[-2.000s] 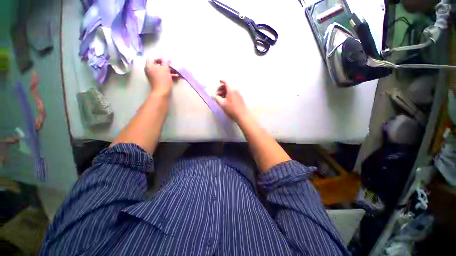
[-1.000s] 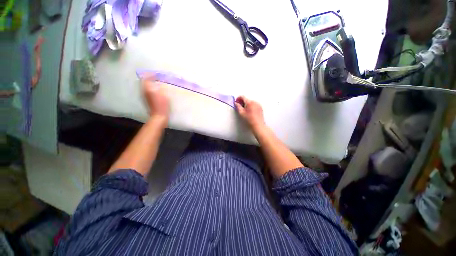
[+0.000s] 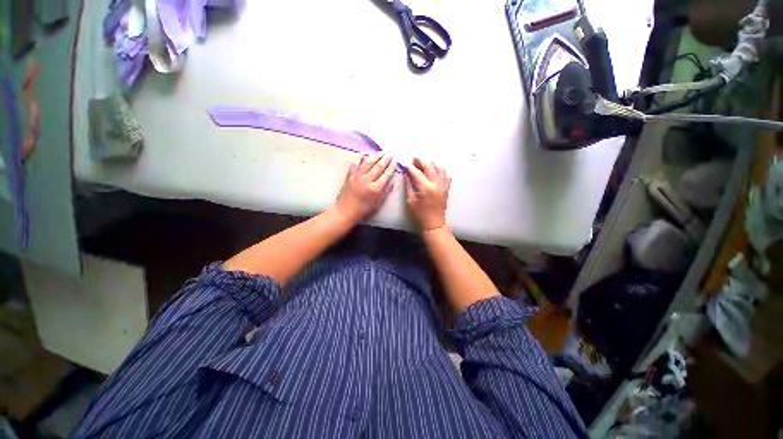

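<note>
A narrow, curved lilac strip [image 3: 296, 126] lies on the white cloth-covered table [image 3: 283, 180], its pointed left end free and flat. My left hand [image 3: 368, 185] lies over the strip's right end with its fingers pressed down on it. My right hand [image 3: 427, 192] is just beside it, fingertips pinching the right tip of the strip. The strip's edge is slightly raised near my left fingertips. The very tip is mostly hidden by my fingers.
Black shears [image 3: 421, 39] lie at the back middle. A dark steam iron [image 3: 573, 99] stands on its metal rest [image 3: 549, 19] at the right, with hose and cord [image 3: 713, 120] running right. A crumpled lilac pile [image 3: 163, 30] and a rough grey block [image 3: 115, 129] are at the left.
My left hand has moved right, from the strip's left end to its right end beside my right hand. The view has shifted a little, so table objects sit higher and further left.
</note>
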